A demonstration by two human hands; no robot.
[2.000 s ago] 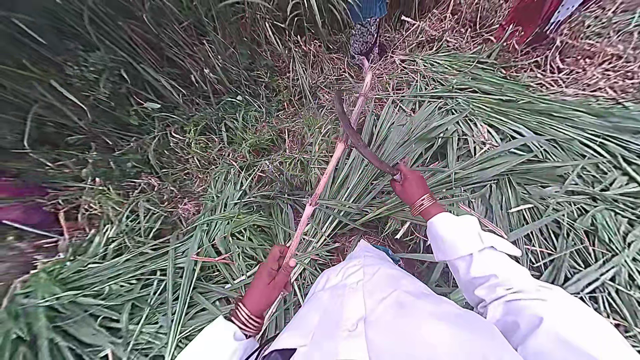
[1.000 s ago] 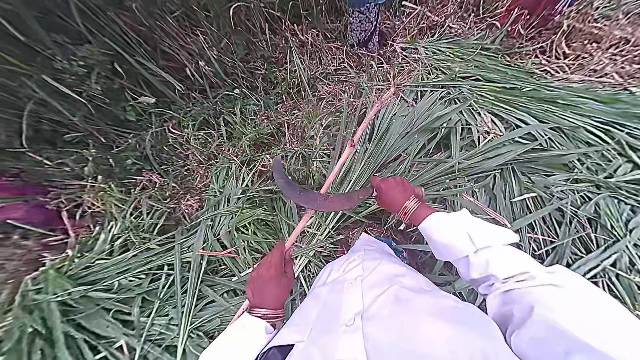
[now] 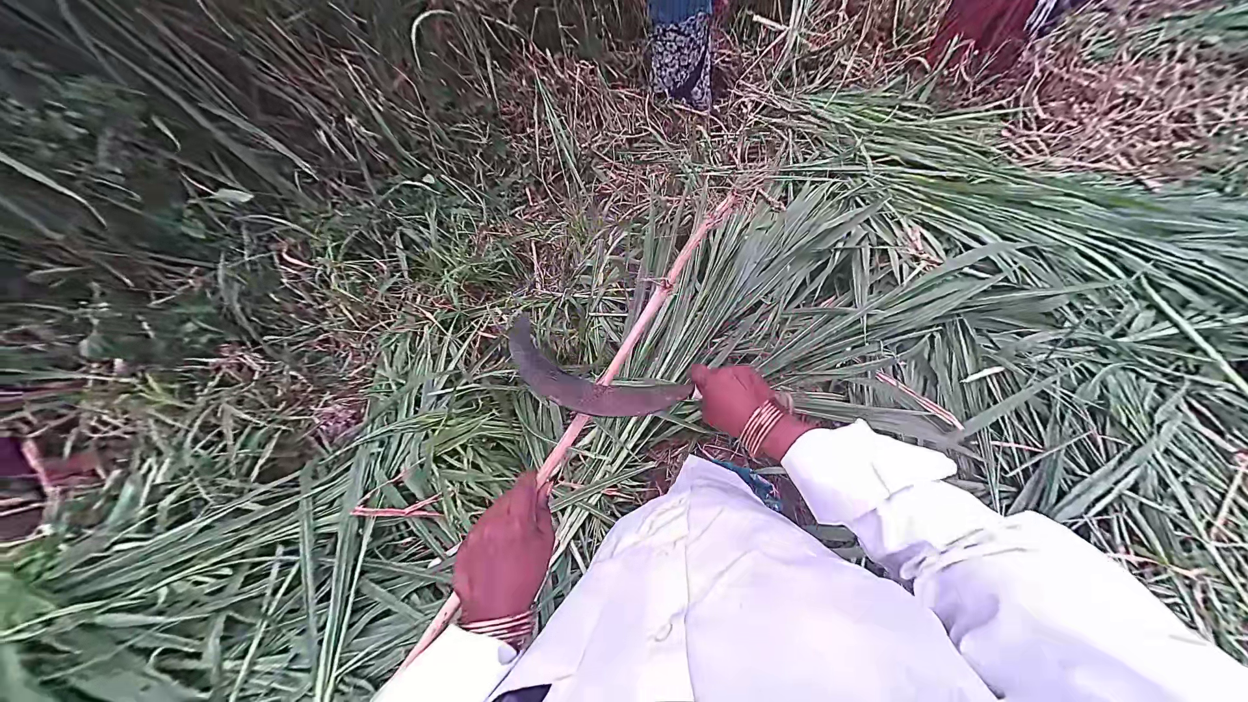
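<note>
A long pale wooden stick [image 3: 648, 310] slants from the lower left up toward the top middle. My left hand [image 3: 504, 551] is closed around its lower part, with the stick's end running on below the wrist. My right hand [image 3: 733, 402] grips a sickle; the handle is hidden inside the fist. The sickle's dark curved blade [image 3: 570, 388] points left and lies across the stick, its tip turned upward. From this angle I cannot tell whether the blade cuts into the stick or only rests against it.
Cut long green grass [image 3: 926, 302] covers the ground around me. Tall standing grass [image 3: 195, 107] is at the upper left. A person's patterned garment [image 3: 681, 58] shows at the top, red cloth [image 3: 985, 34] at the upper right. Dry stalks [image 3: 1121, 117] lie beside it.
The sickle in my right hand has come down along the stick, its blade swinging from pointing up to pointing left. My left hand still holds the stick, which now reaches farther past the wrist.
</note>
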